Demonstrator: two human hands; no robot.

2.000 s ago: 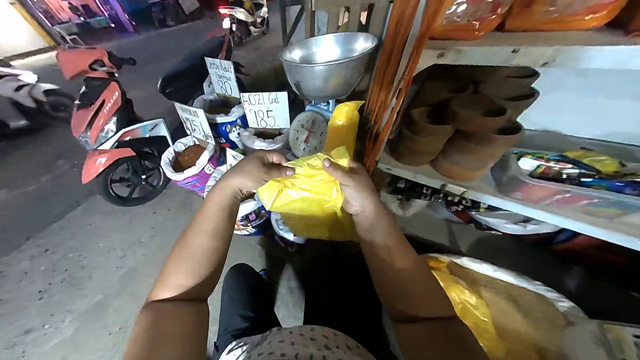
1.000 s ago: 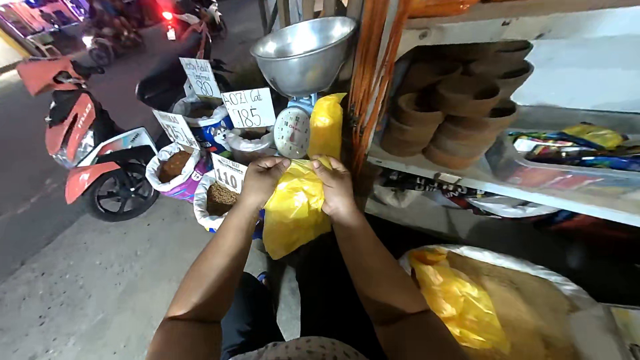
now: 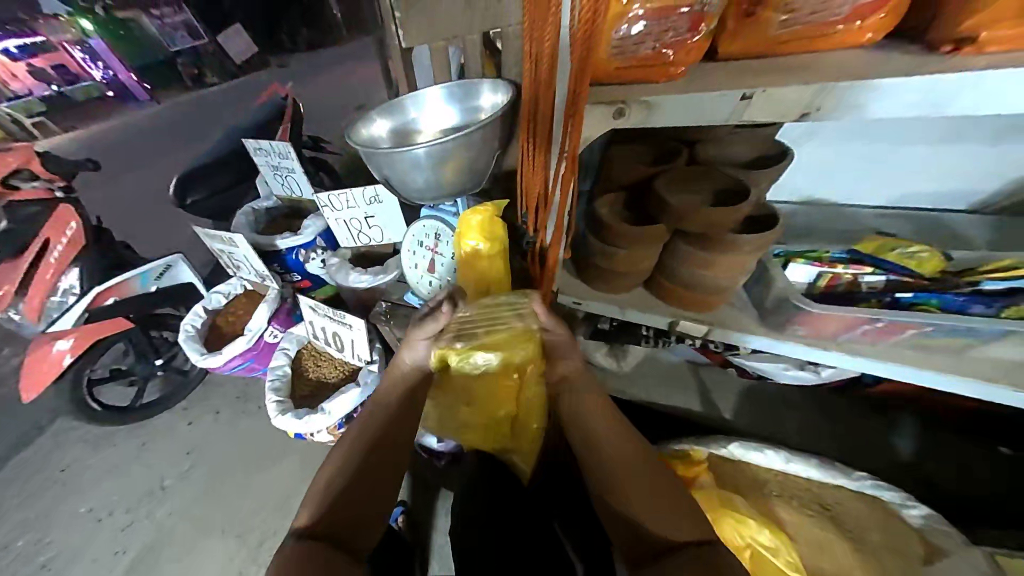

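A yellow plastic bag (image 3: 488,400) hangs between my hands, its upper part blurred and its lower end over my legs. My left hand (image 3: 428,328) grips the bag's upper left side, and my right hand (image 3: 558,340) has hold of the upper right side. Just behind the bag stands an upright, filled yellow plastic bag (image 3: 482,248). Beside that is a dial scale (image 3: 430,254) with a metal bowl (image 3: 436,144) on top. Whether the held bag contains anything I cannot tell.
Open sacks of pet food (image 3: 320,372) with price signs stand at the left, near a motorcycle (image 3: 112,320). Clay pots (image 3: 704,232) and a plastic bin (image 3: 904,320) fill a shelf at the right. Below it, a large sack (image 3: 840,512) holds brown material and another yellow bag (image 3: 744,528).
The held bag hung lower from my fingertips a second ago; now my hands are farther apart at its sides. The view has shifted.
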